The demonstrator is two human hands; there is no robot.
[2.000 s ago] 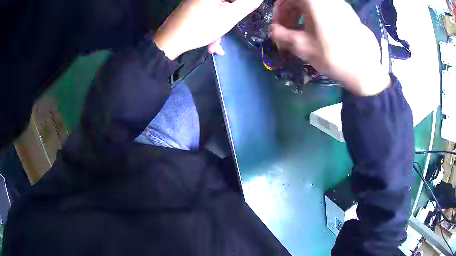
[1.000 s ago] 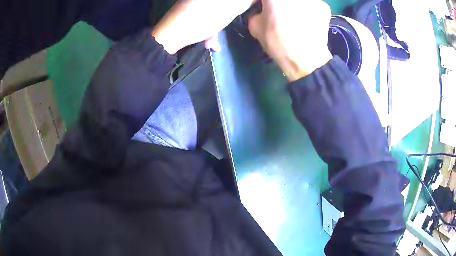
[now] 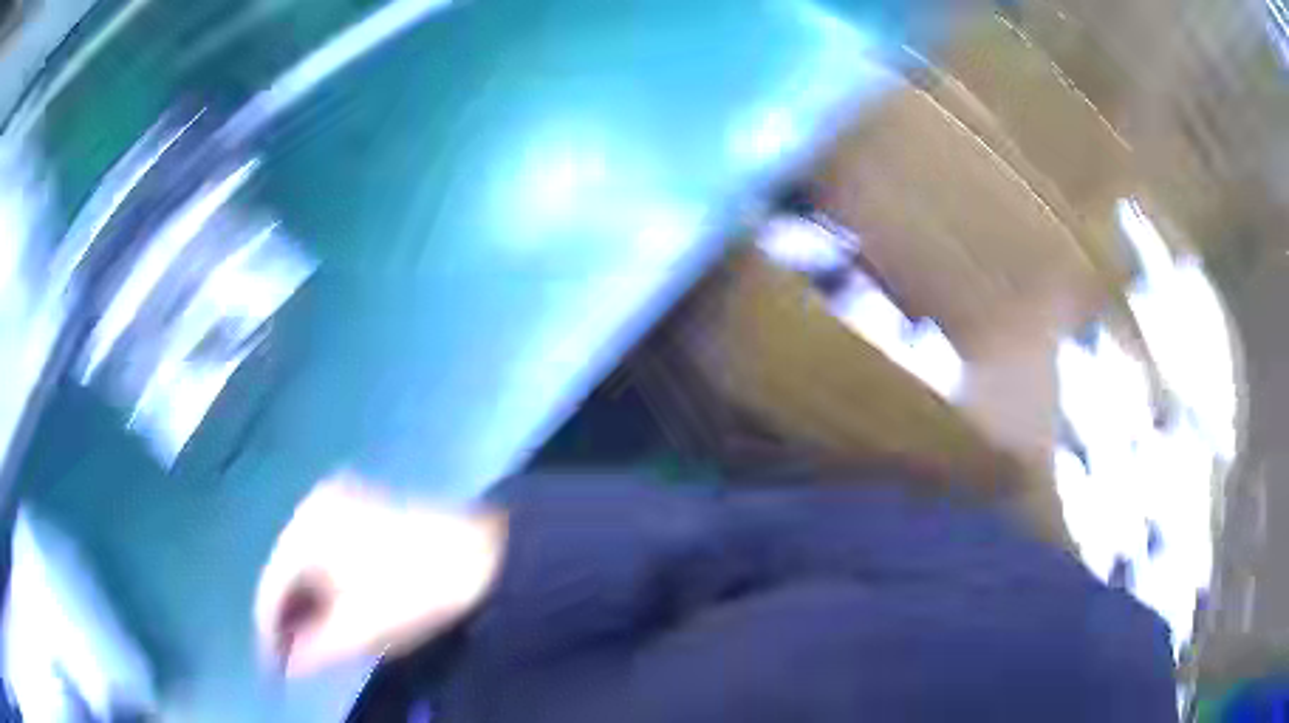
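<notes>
The picture is strongly blurred. My right hand is at the lower left, over the green bench top. Its dark sleeve runs from it to the right along the bottom. Its fingers look curled, and whether they hold anything cannot be told. My left hand is out of the picture. No camera housing or circuit board can be made out by the hand.
A blurred white-and-grey box stands on the bench at the left. A white shape is at the lower left edge. The bench edge runs diagonally down to my sleeve. Beyond it are brown cartons and white-and-dark items.
The view has swung to the right, away from the housing and circuit parts. My left hand has left the picture. My right hand now shows alone at the lower left.
</notes>
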